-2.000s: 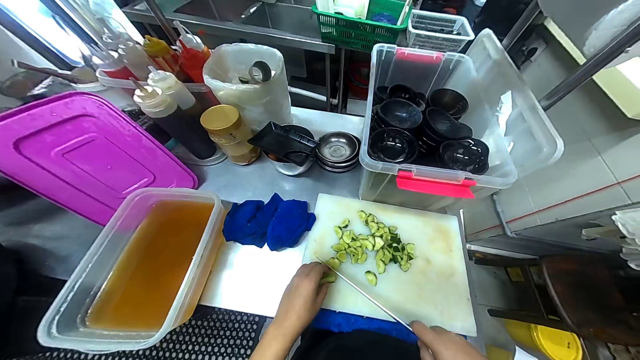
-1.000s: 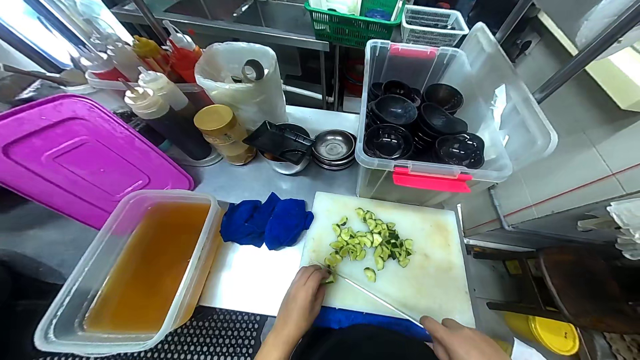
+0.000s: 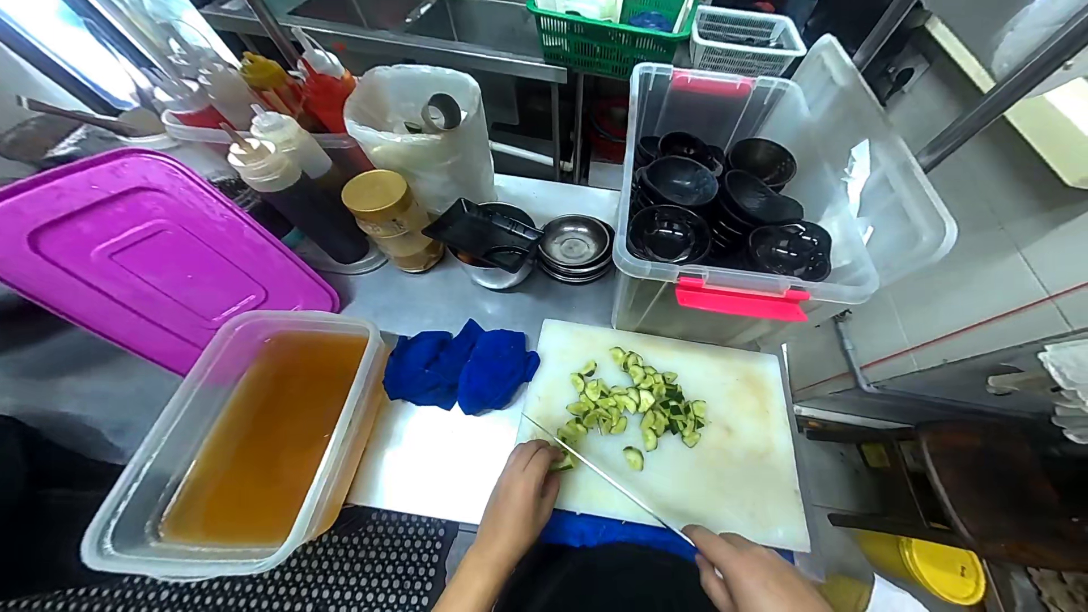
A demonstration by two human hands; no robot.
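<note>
On a white plastic cutting board (image 3: 739, 425) lies a loose pile of chopped cucumber (image 3: 646, 399), green skin showing on some pieces. My left hand (image 3: 520, 493) is at the board's lower left edge, its fingertips closed on a small cucumber piece (image 3: 563, 461). My right hand (image 3: 748, 571) grips the handle of a kitchen knife (image 3: 619, 486) at the board's lower right edge. The thin blade slants up and left across the board, its tip just beyond my left fingertips. One slice lies apart below the pile.
Left of the board are a crumpled blue cloth (image 3: 493, 371) and a plastic tub of amber liquid (image 3: 263, 442), with a purple lid (image 3: 161, 246) behind. A clear bin (image 3: 744, 293) of black bowls, stacked metal dishes (image 3: 575, 246), a lidded jar (image 3: 391, 219) and squeeze bottles (image 3: 297, 191) stand behind.
The knife blade has shifted slightly against the cucumber at my left fingertips. Both hands keep nearly the same places on the board.
</note>
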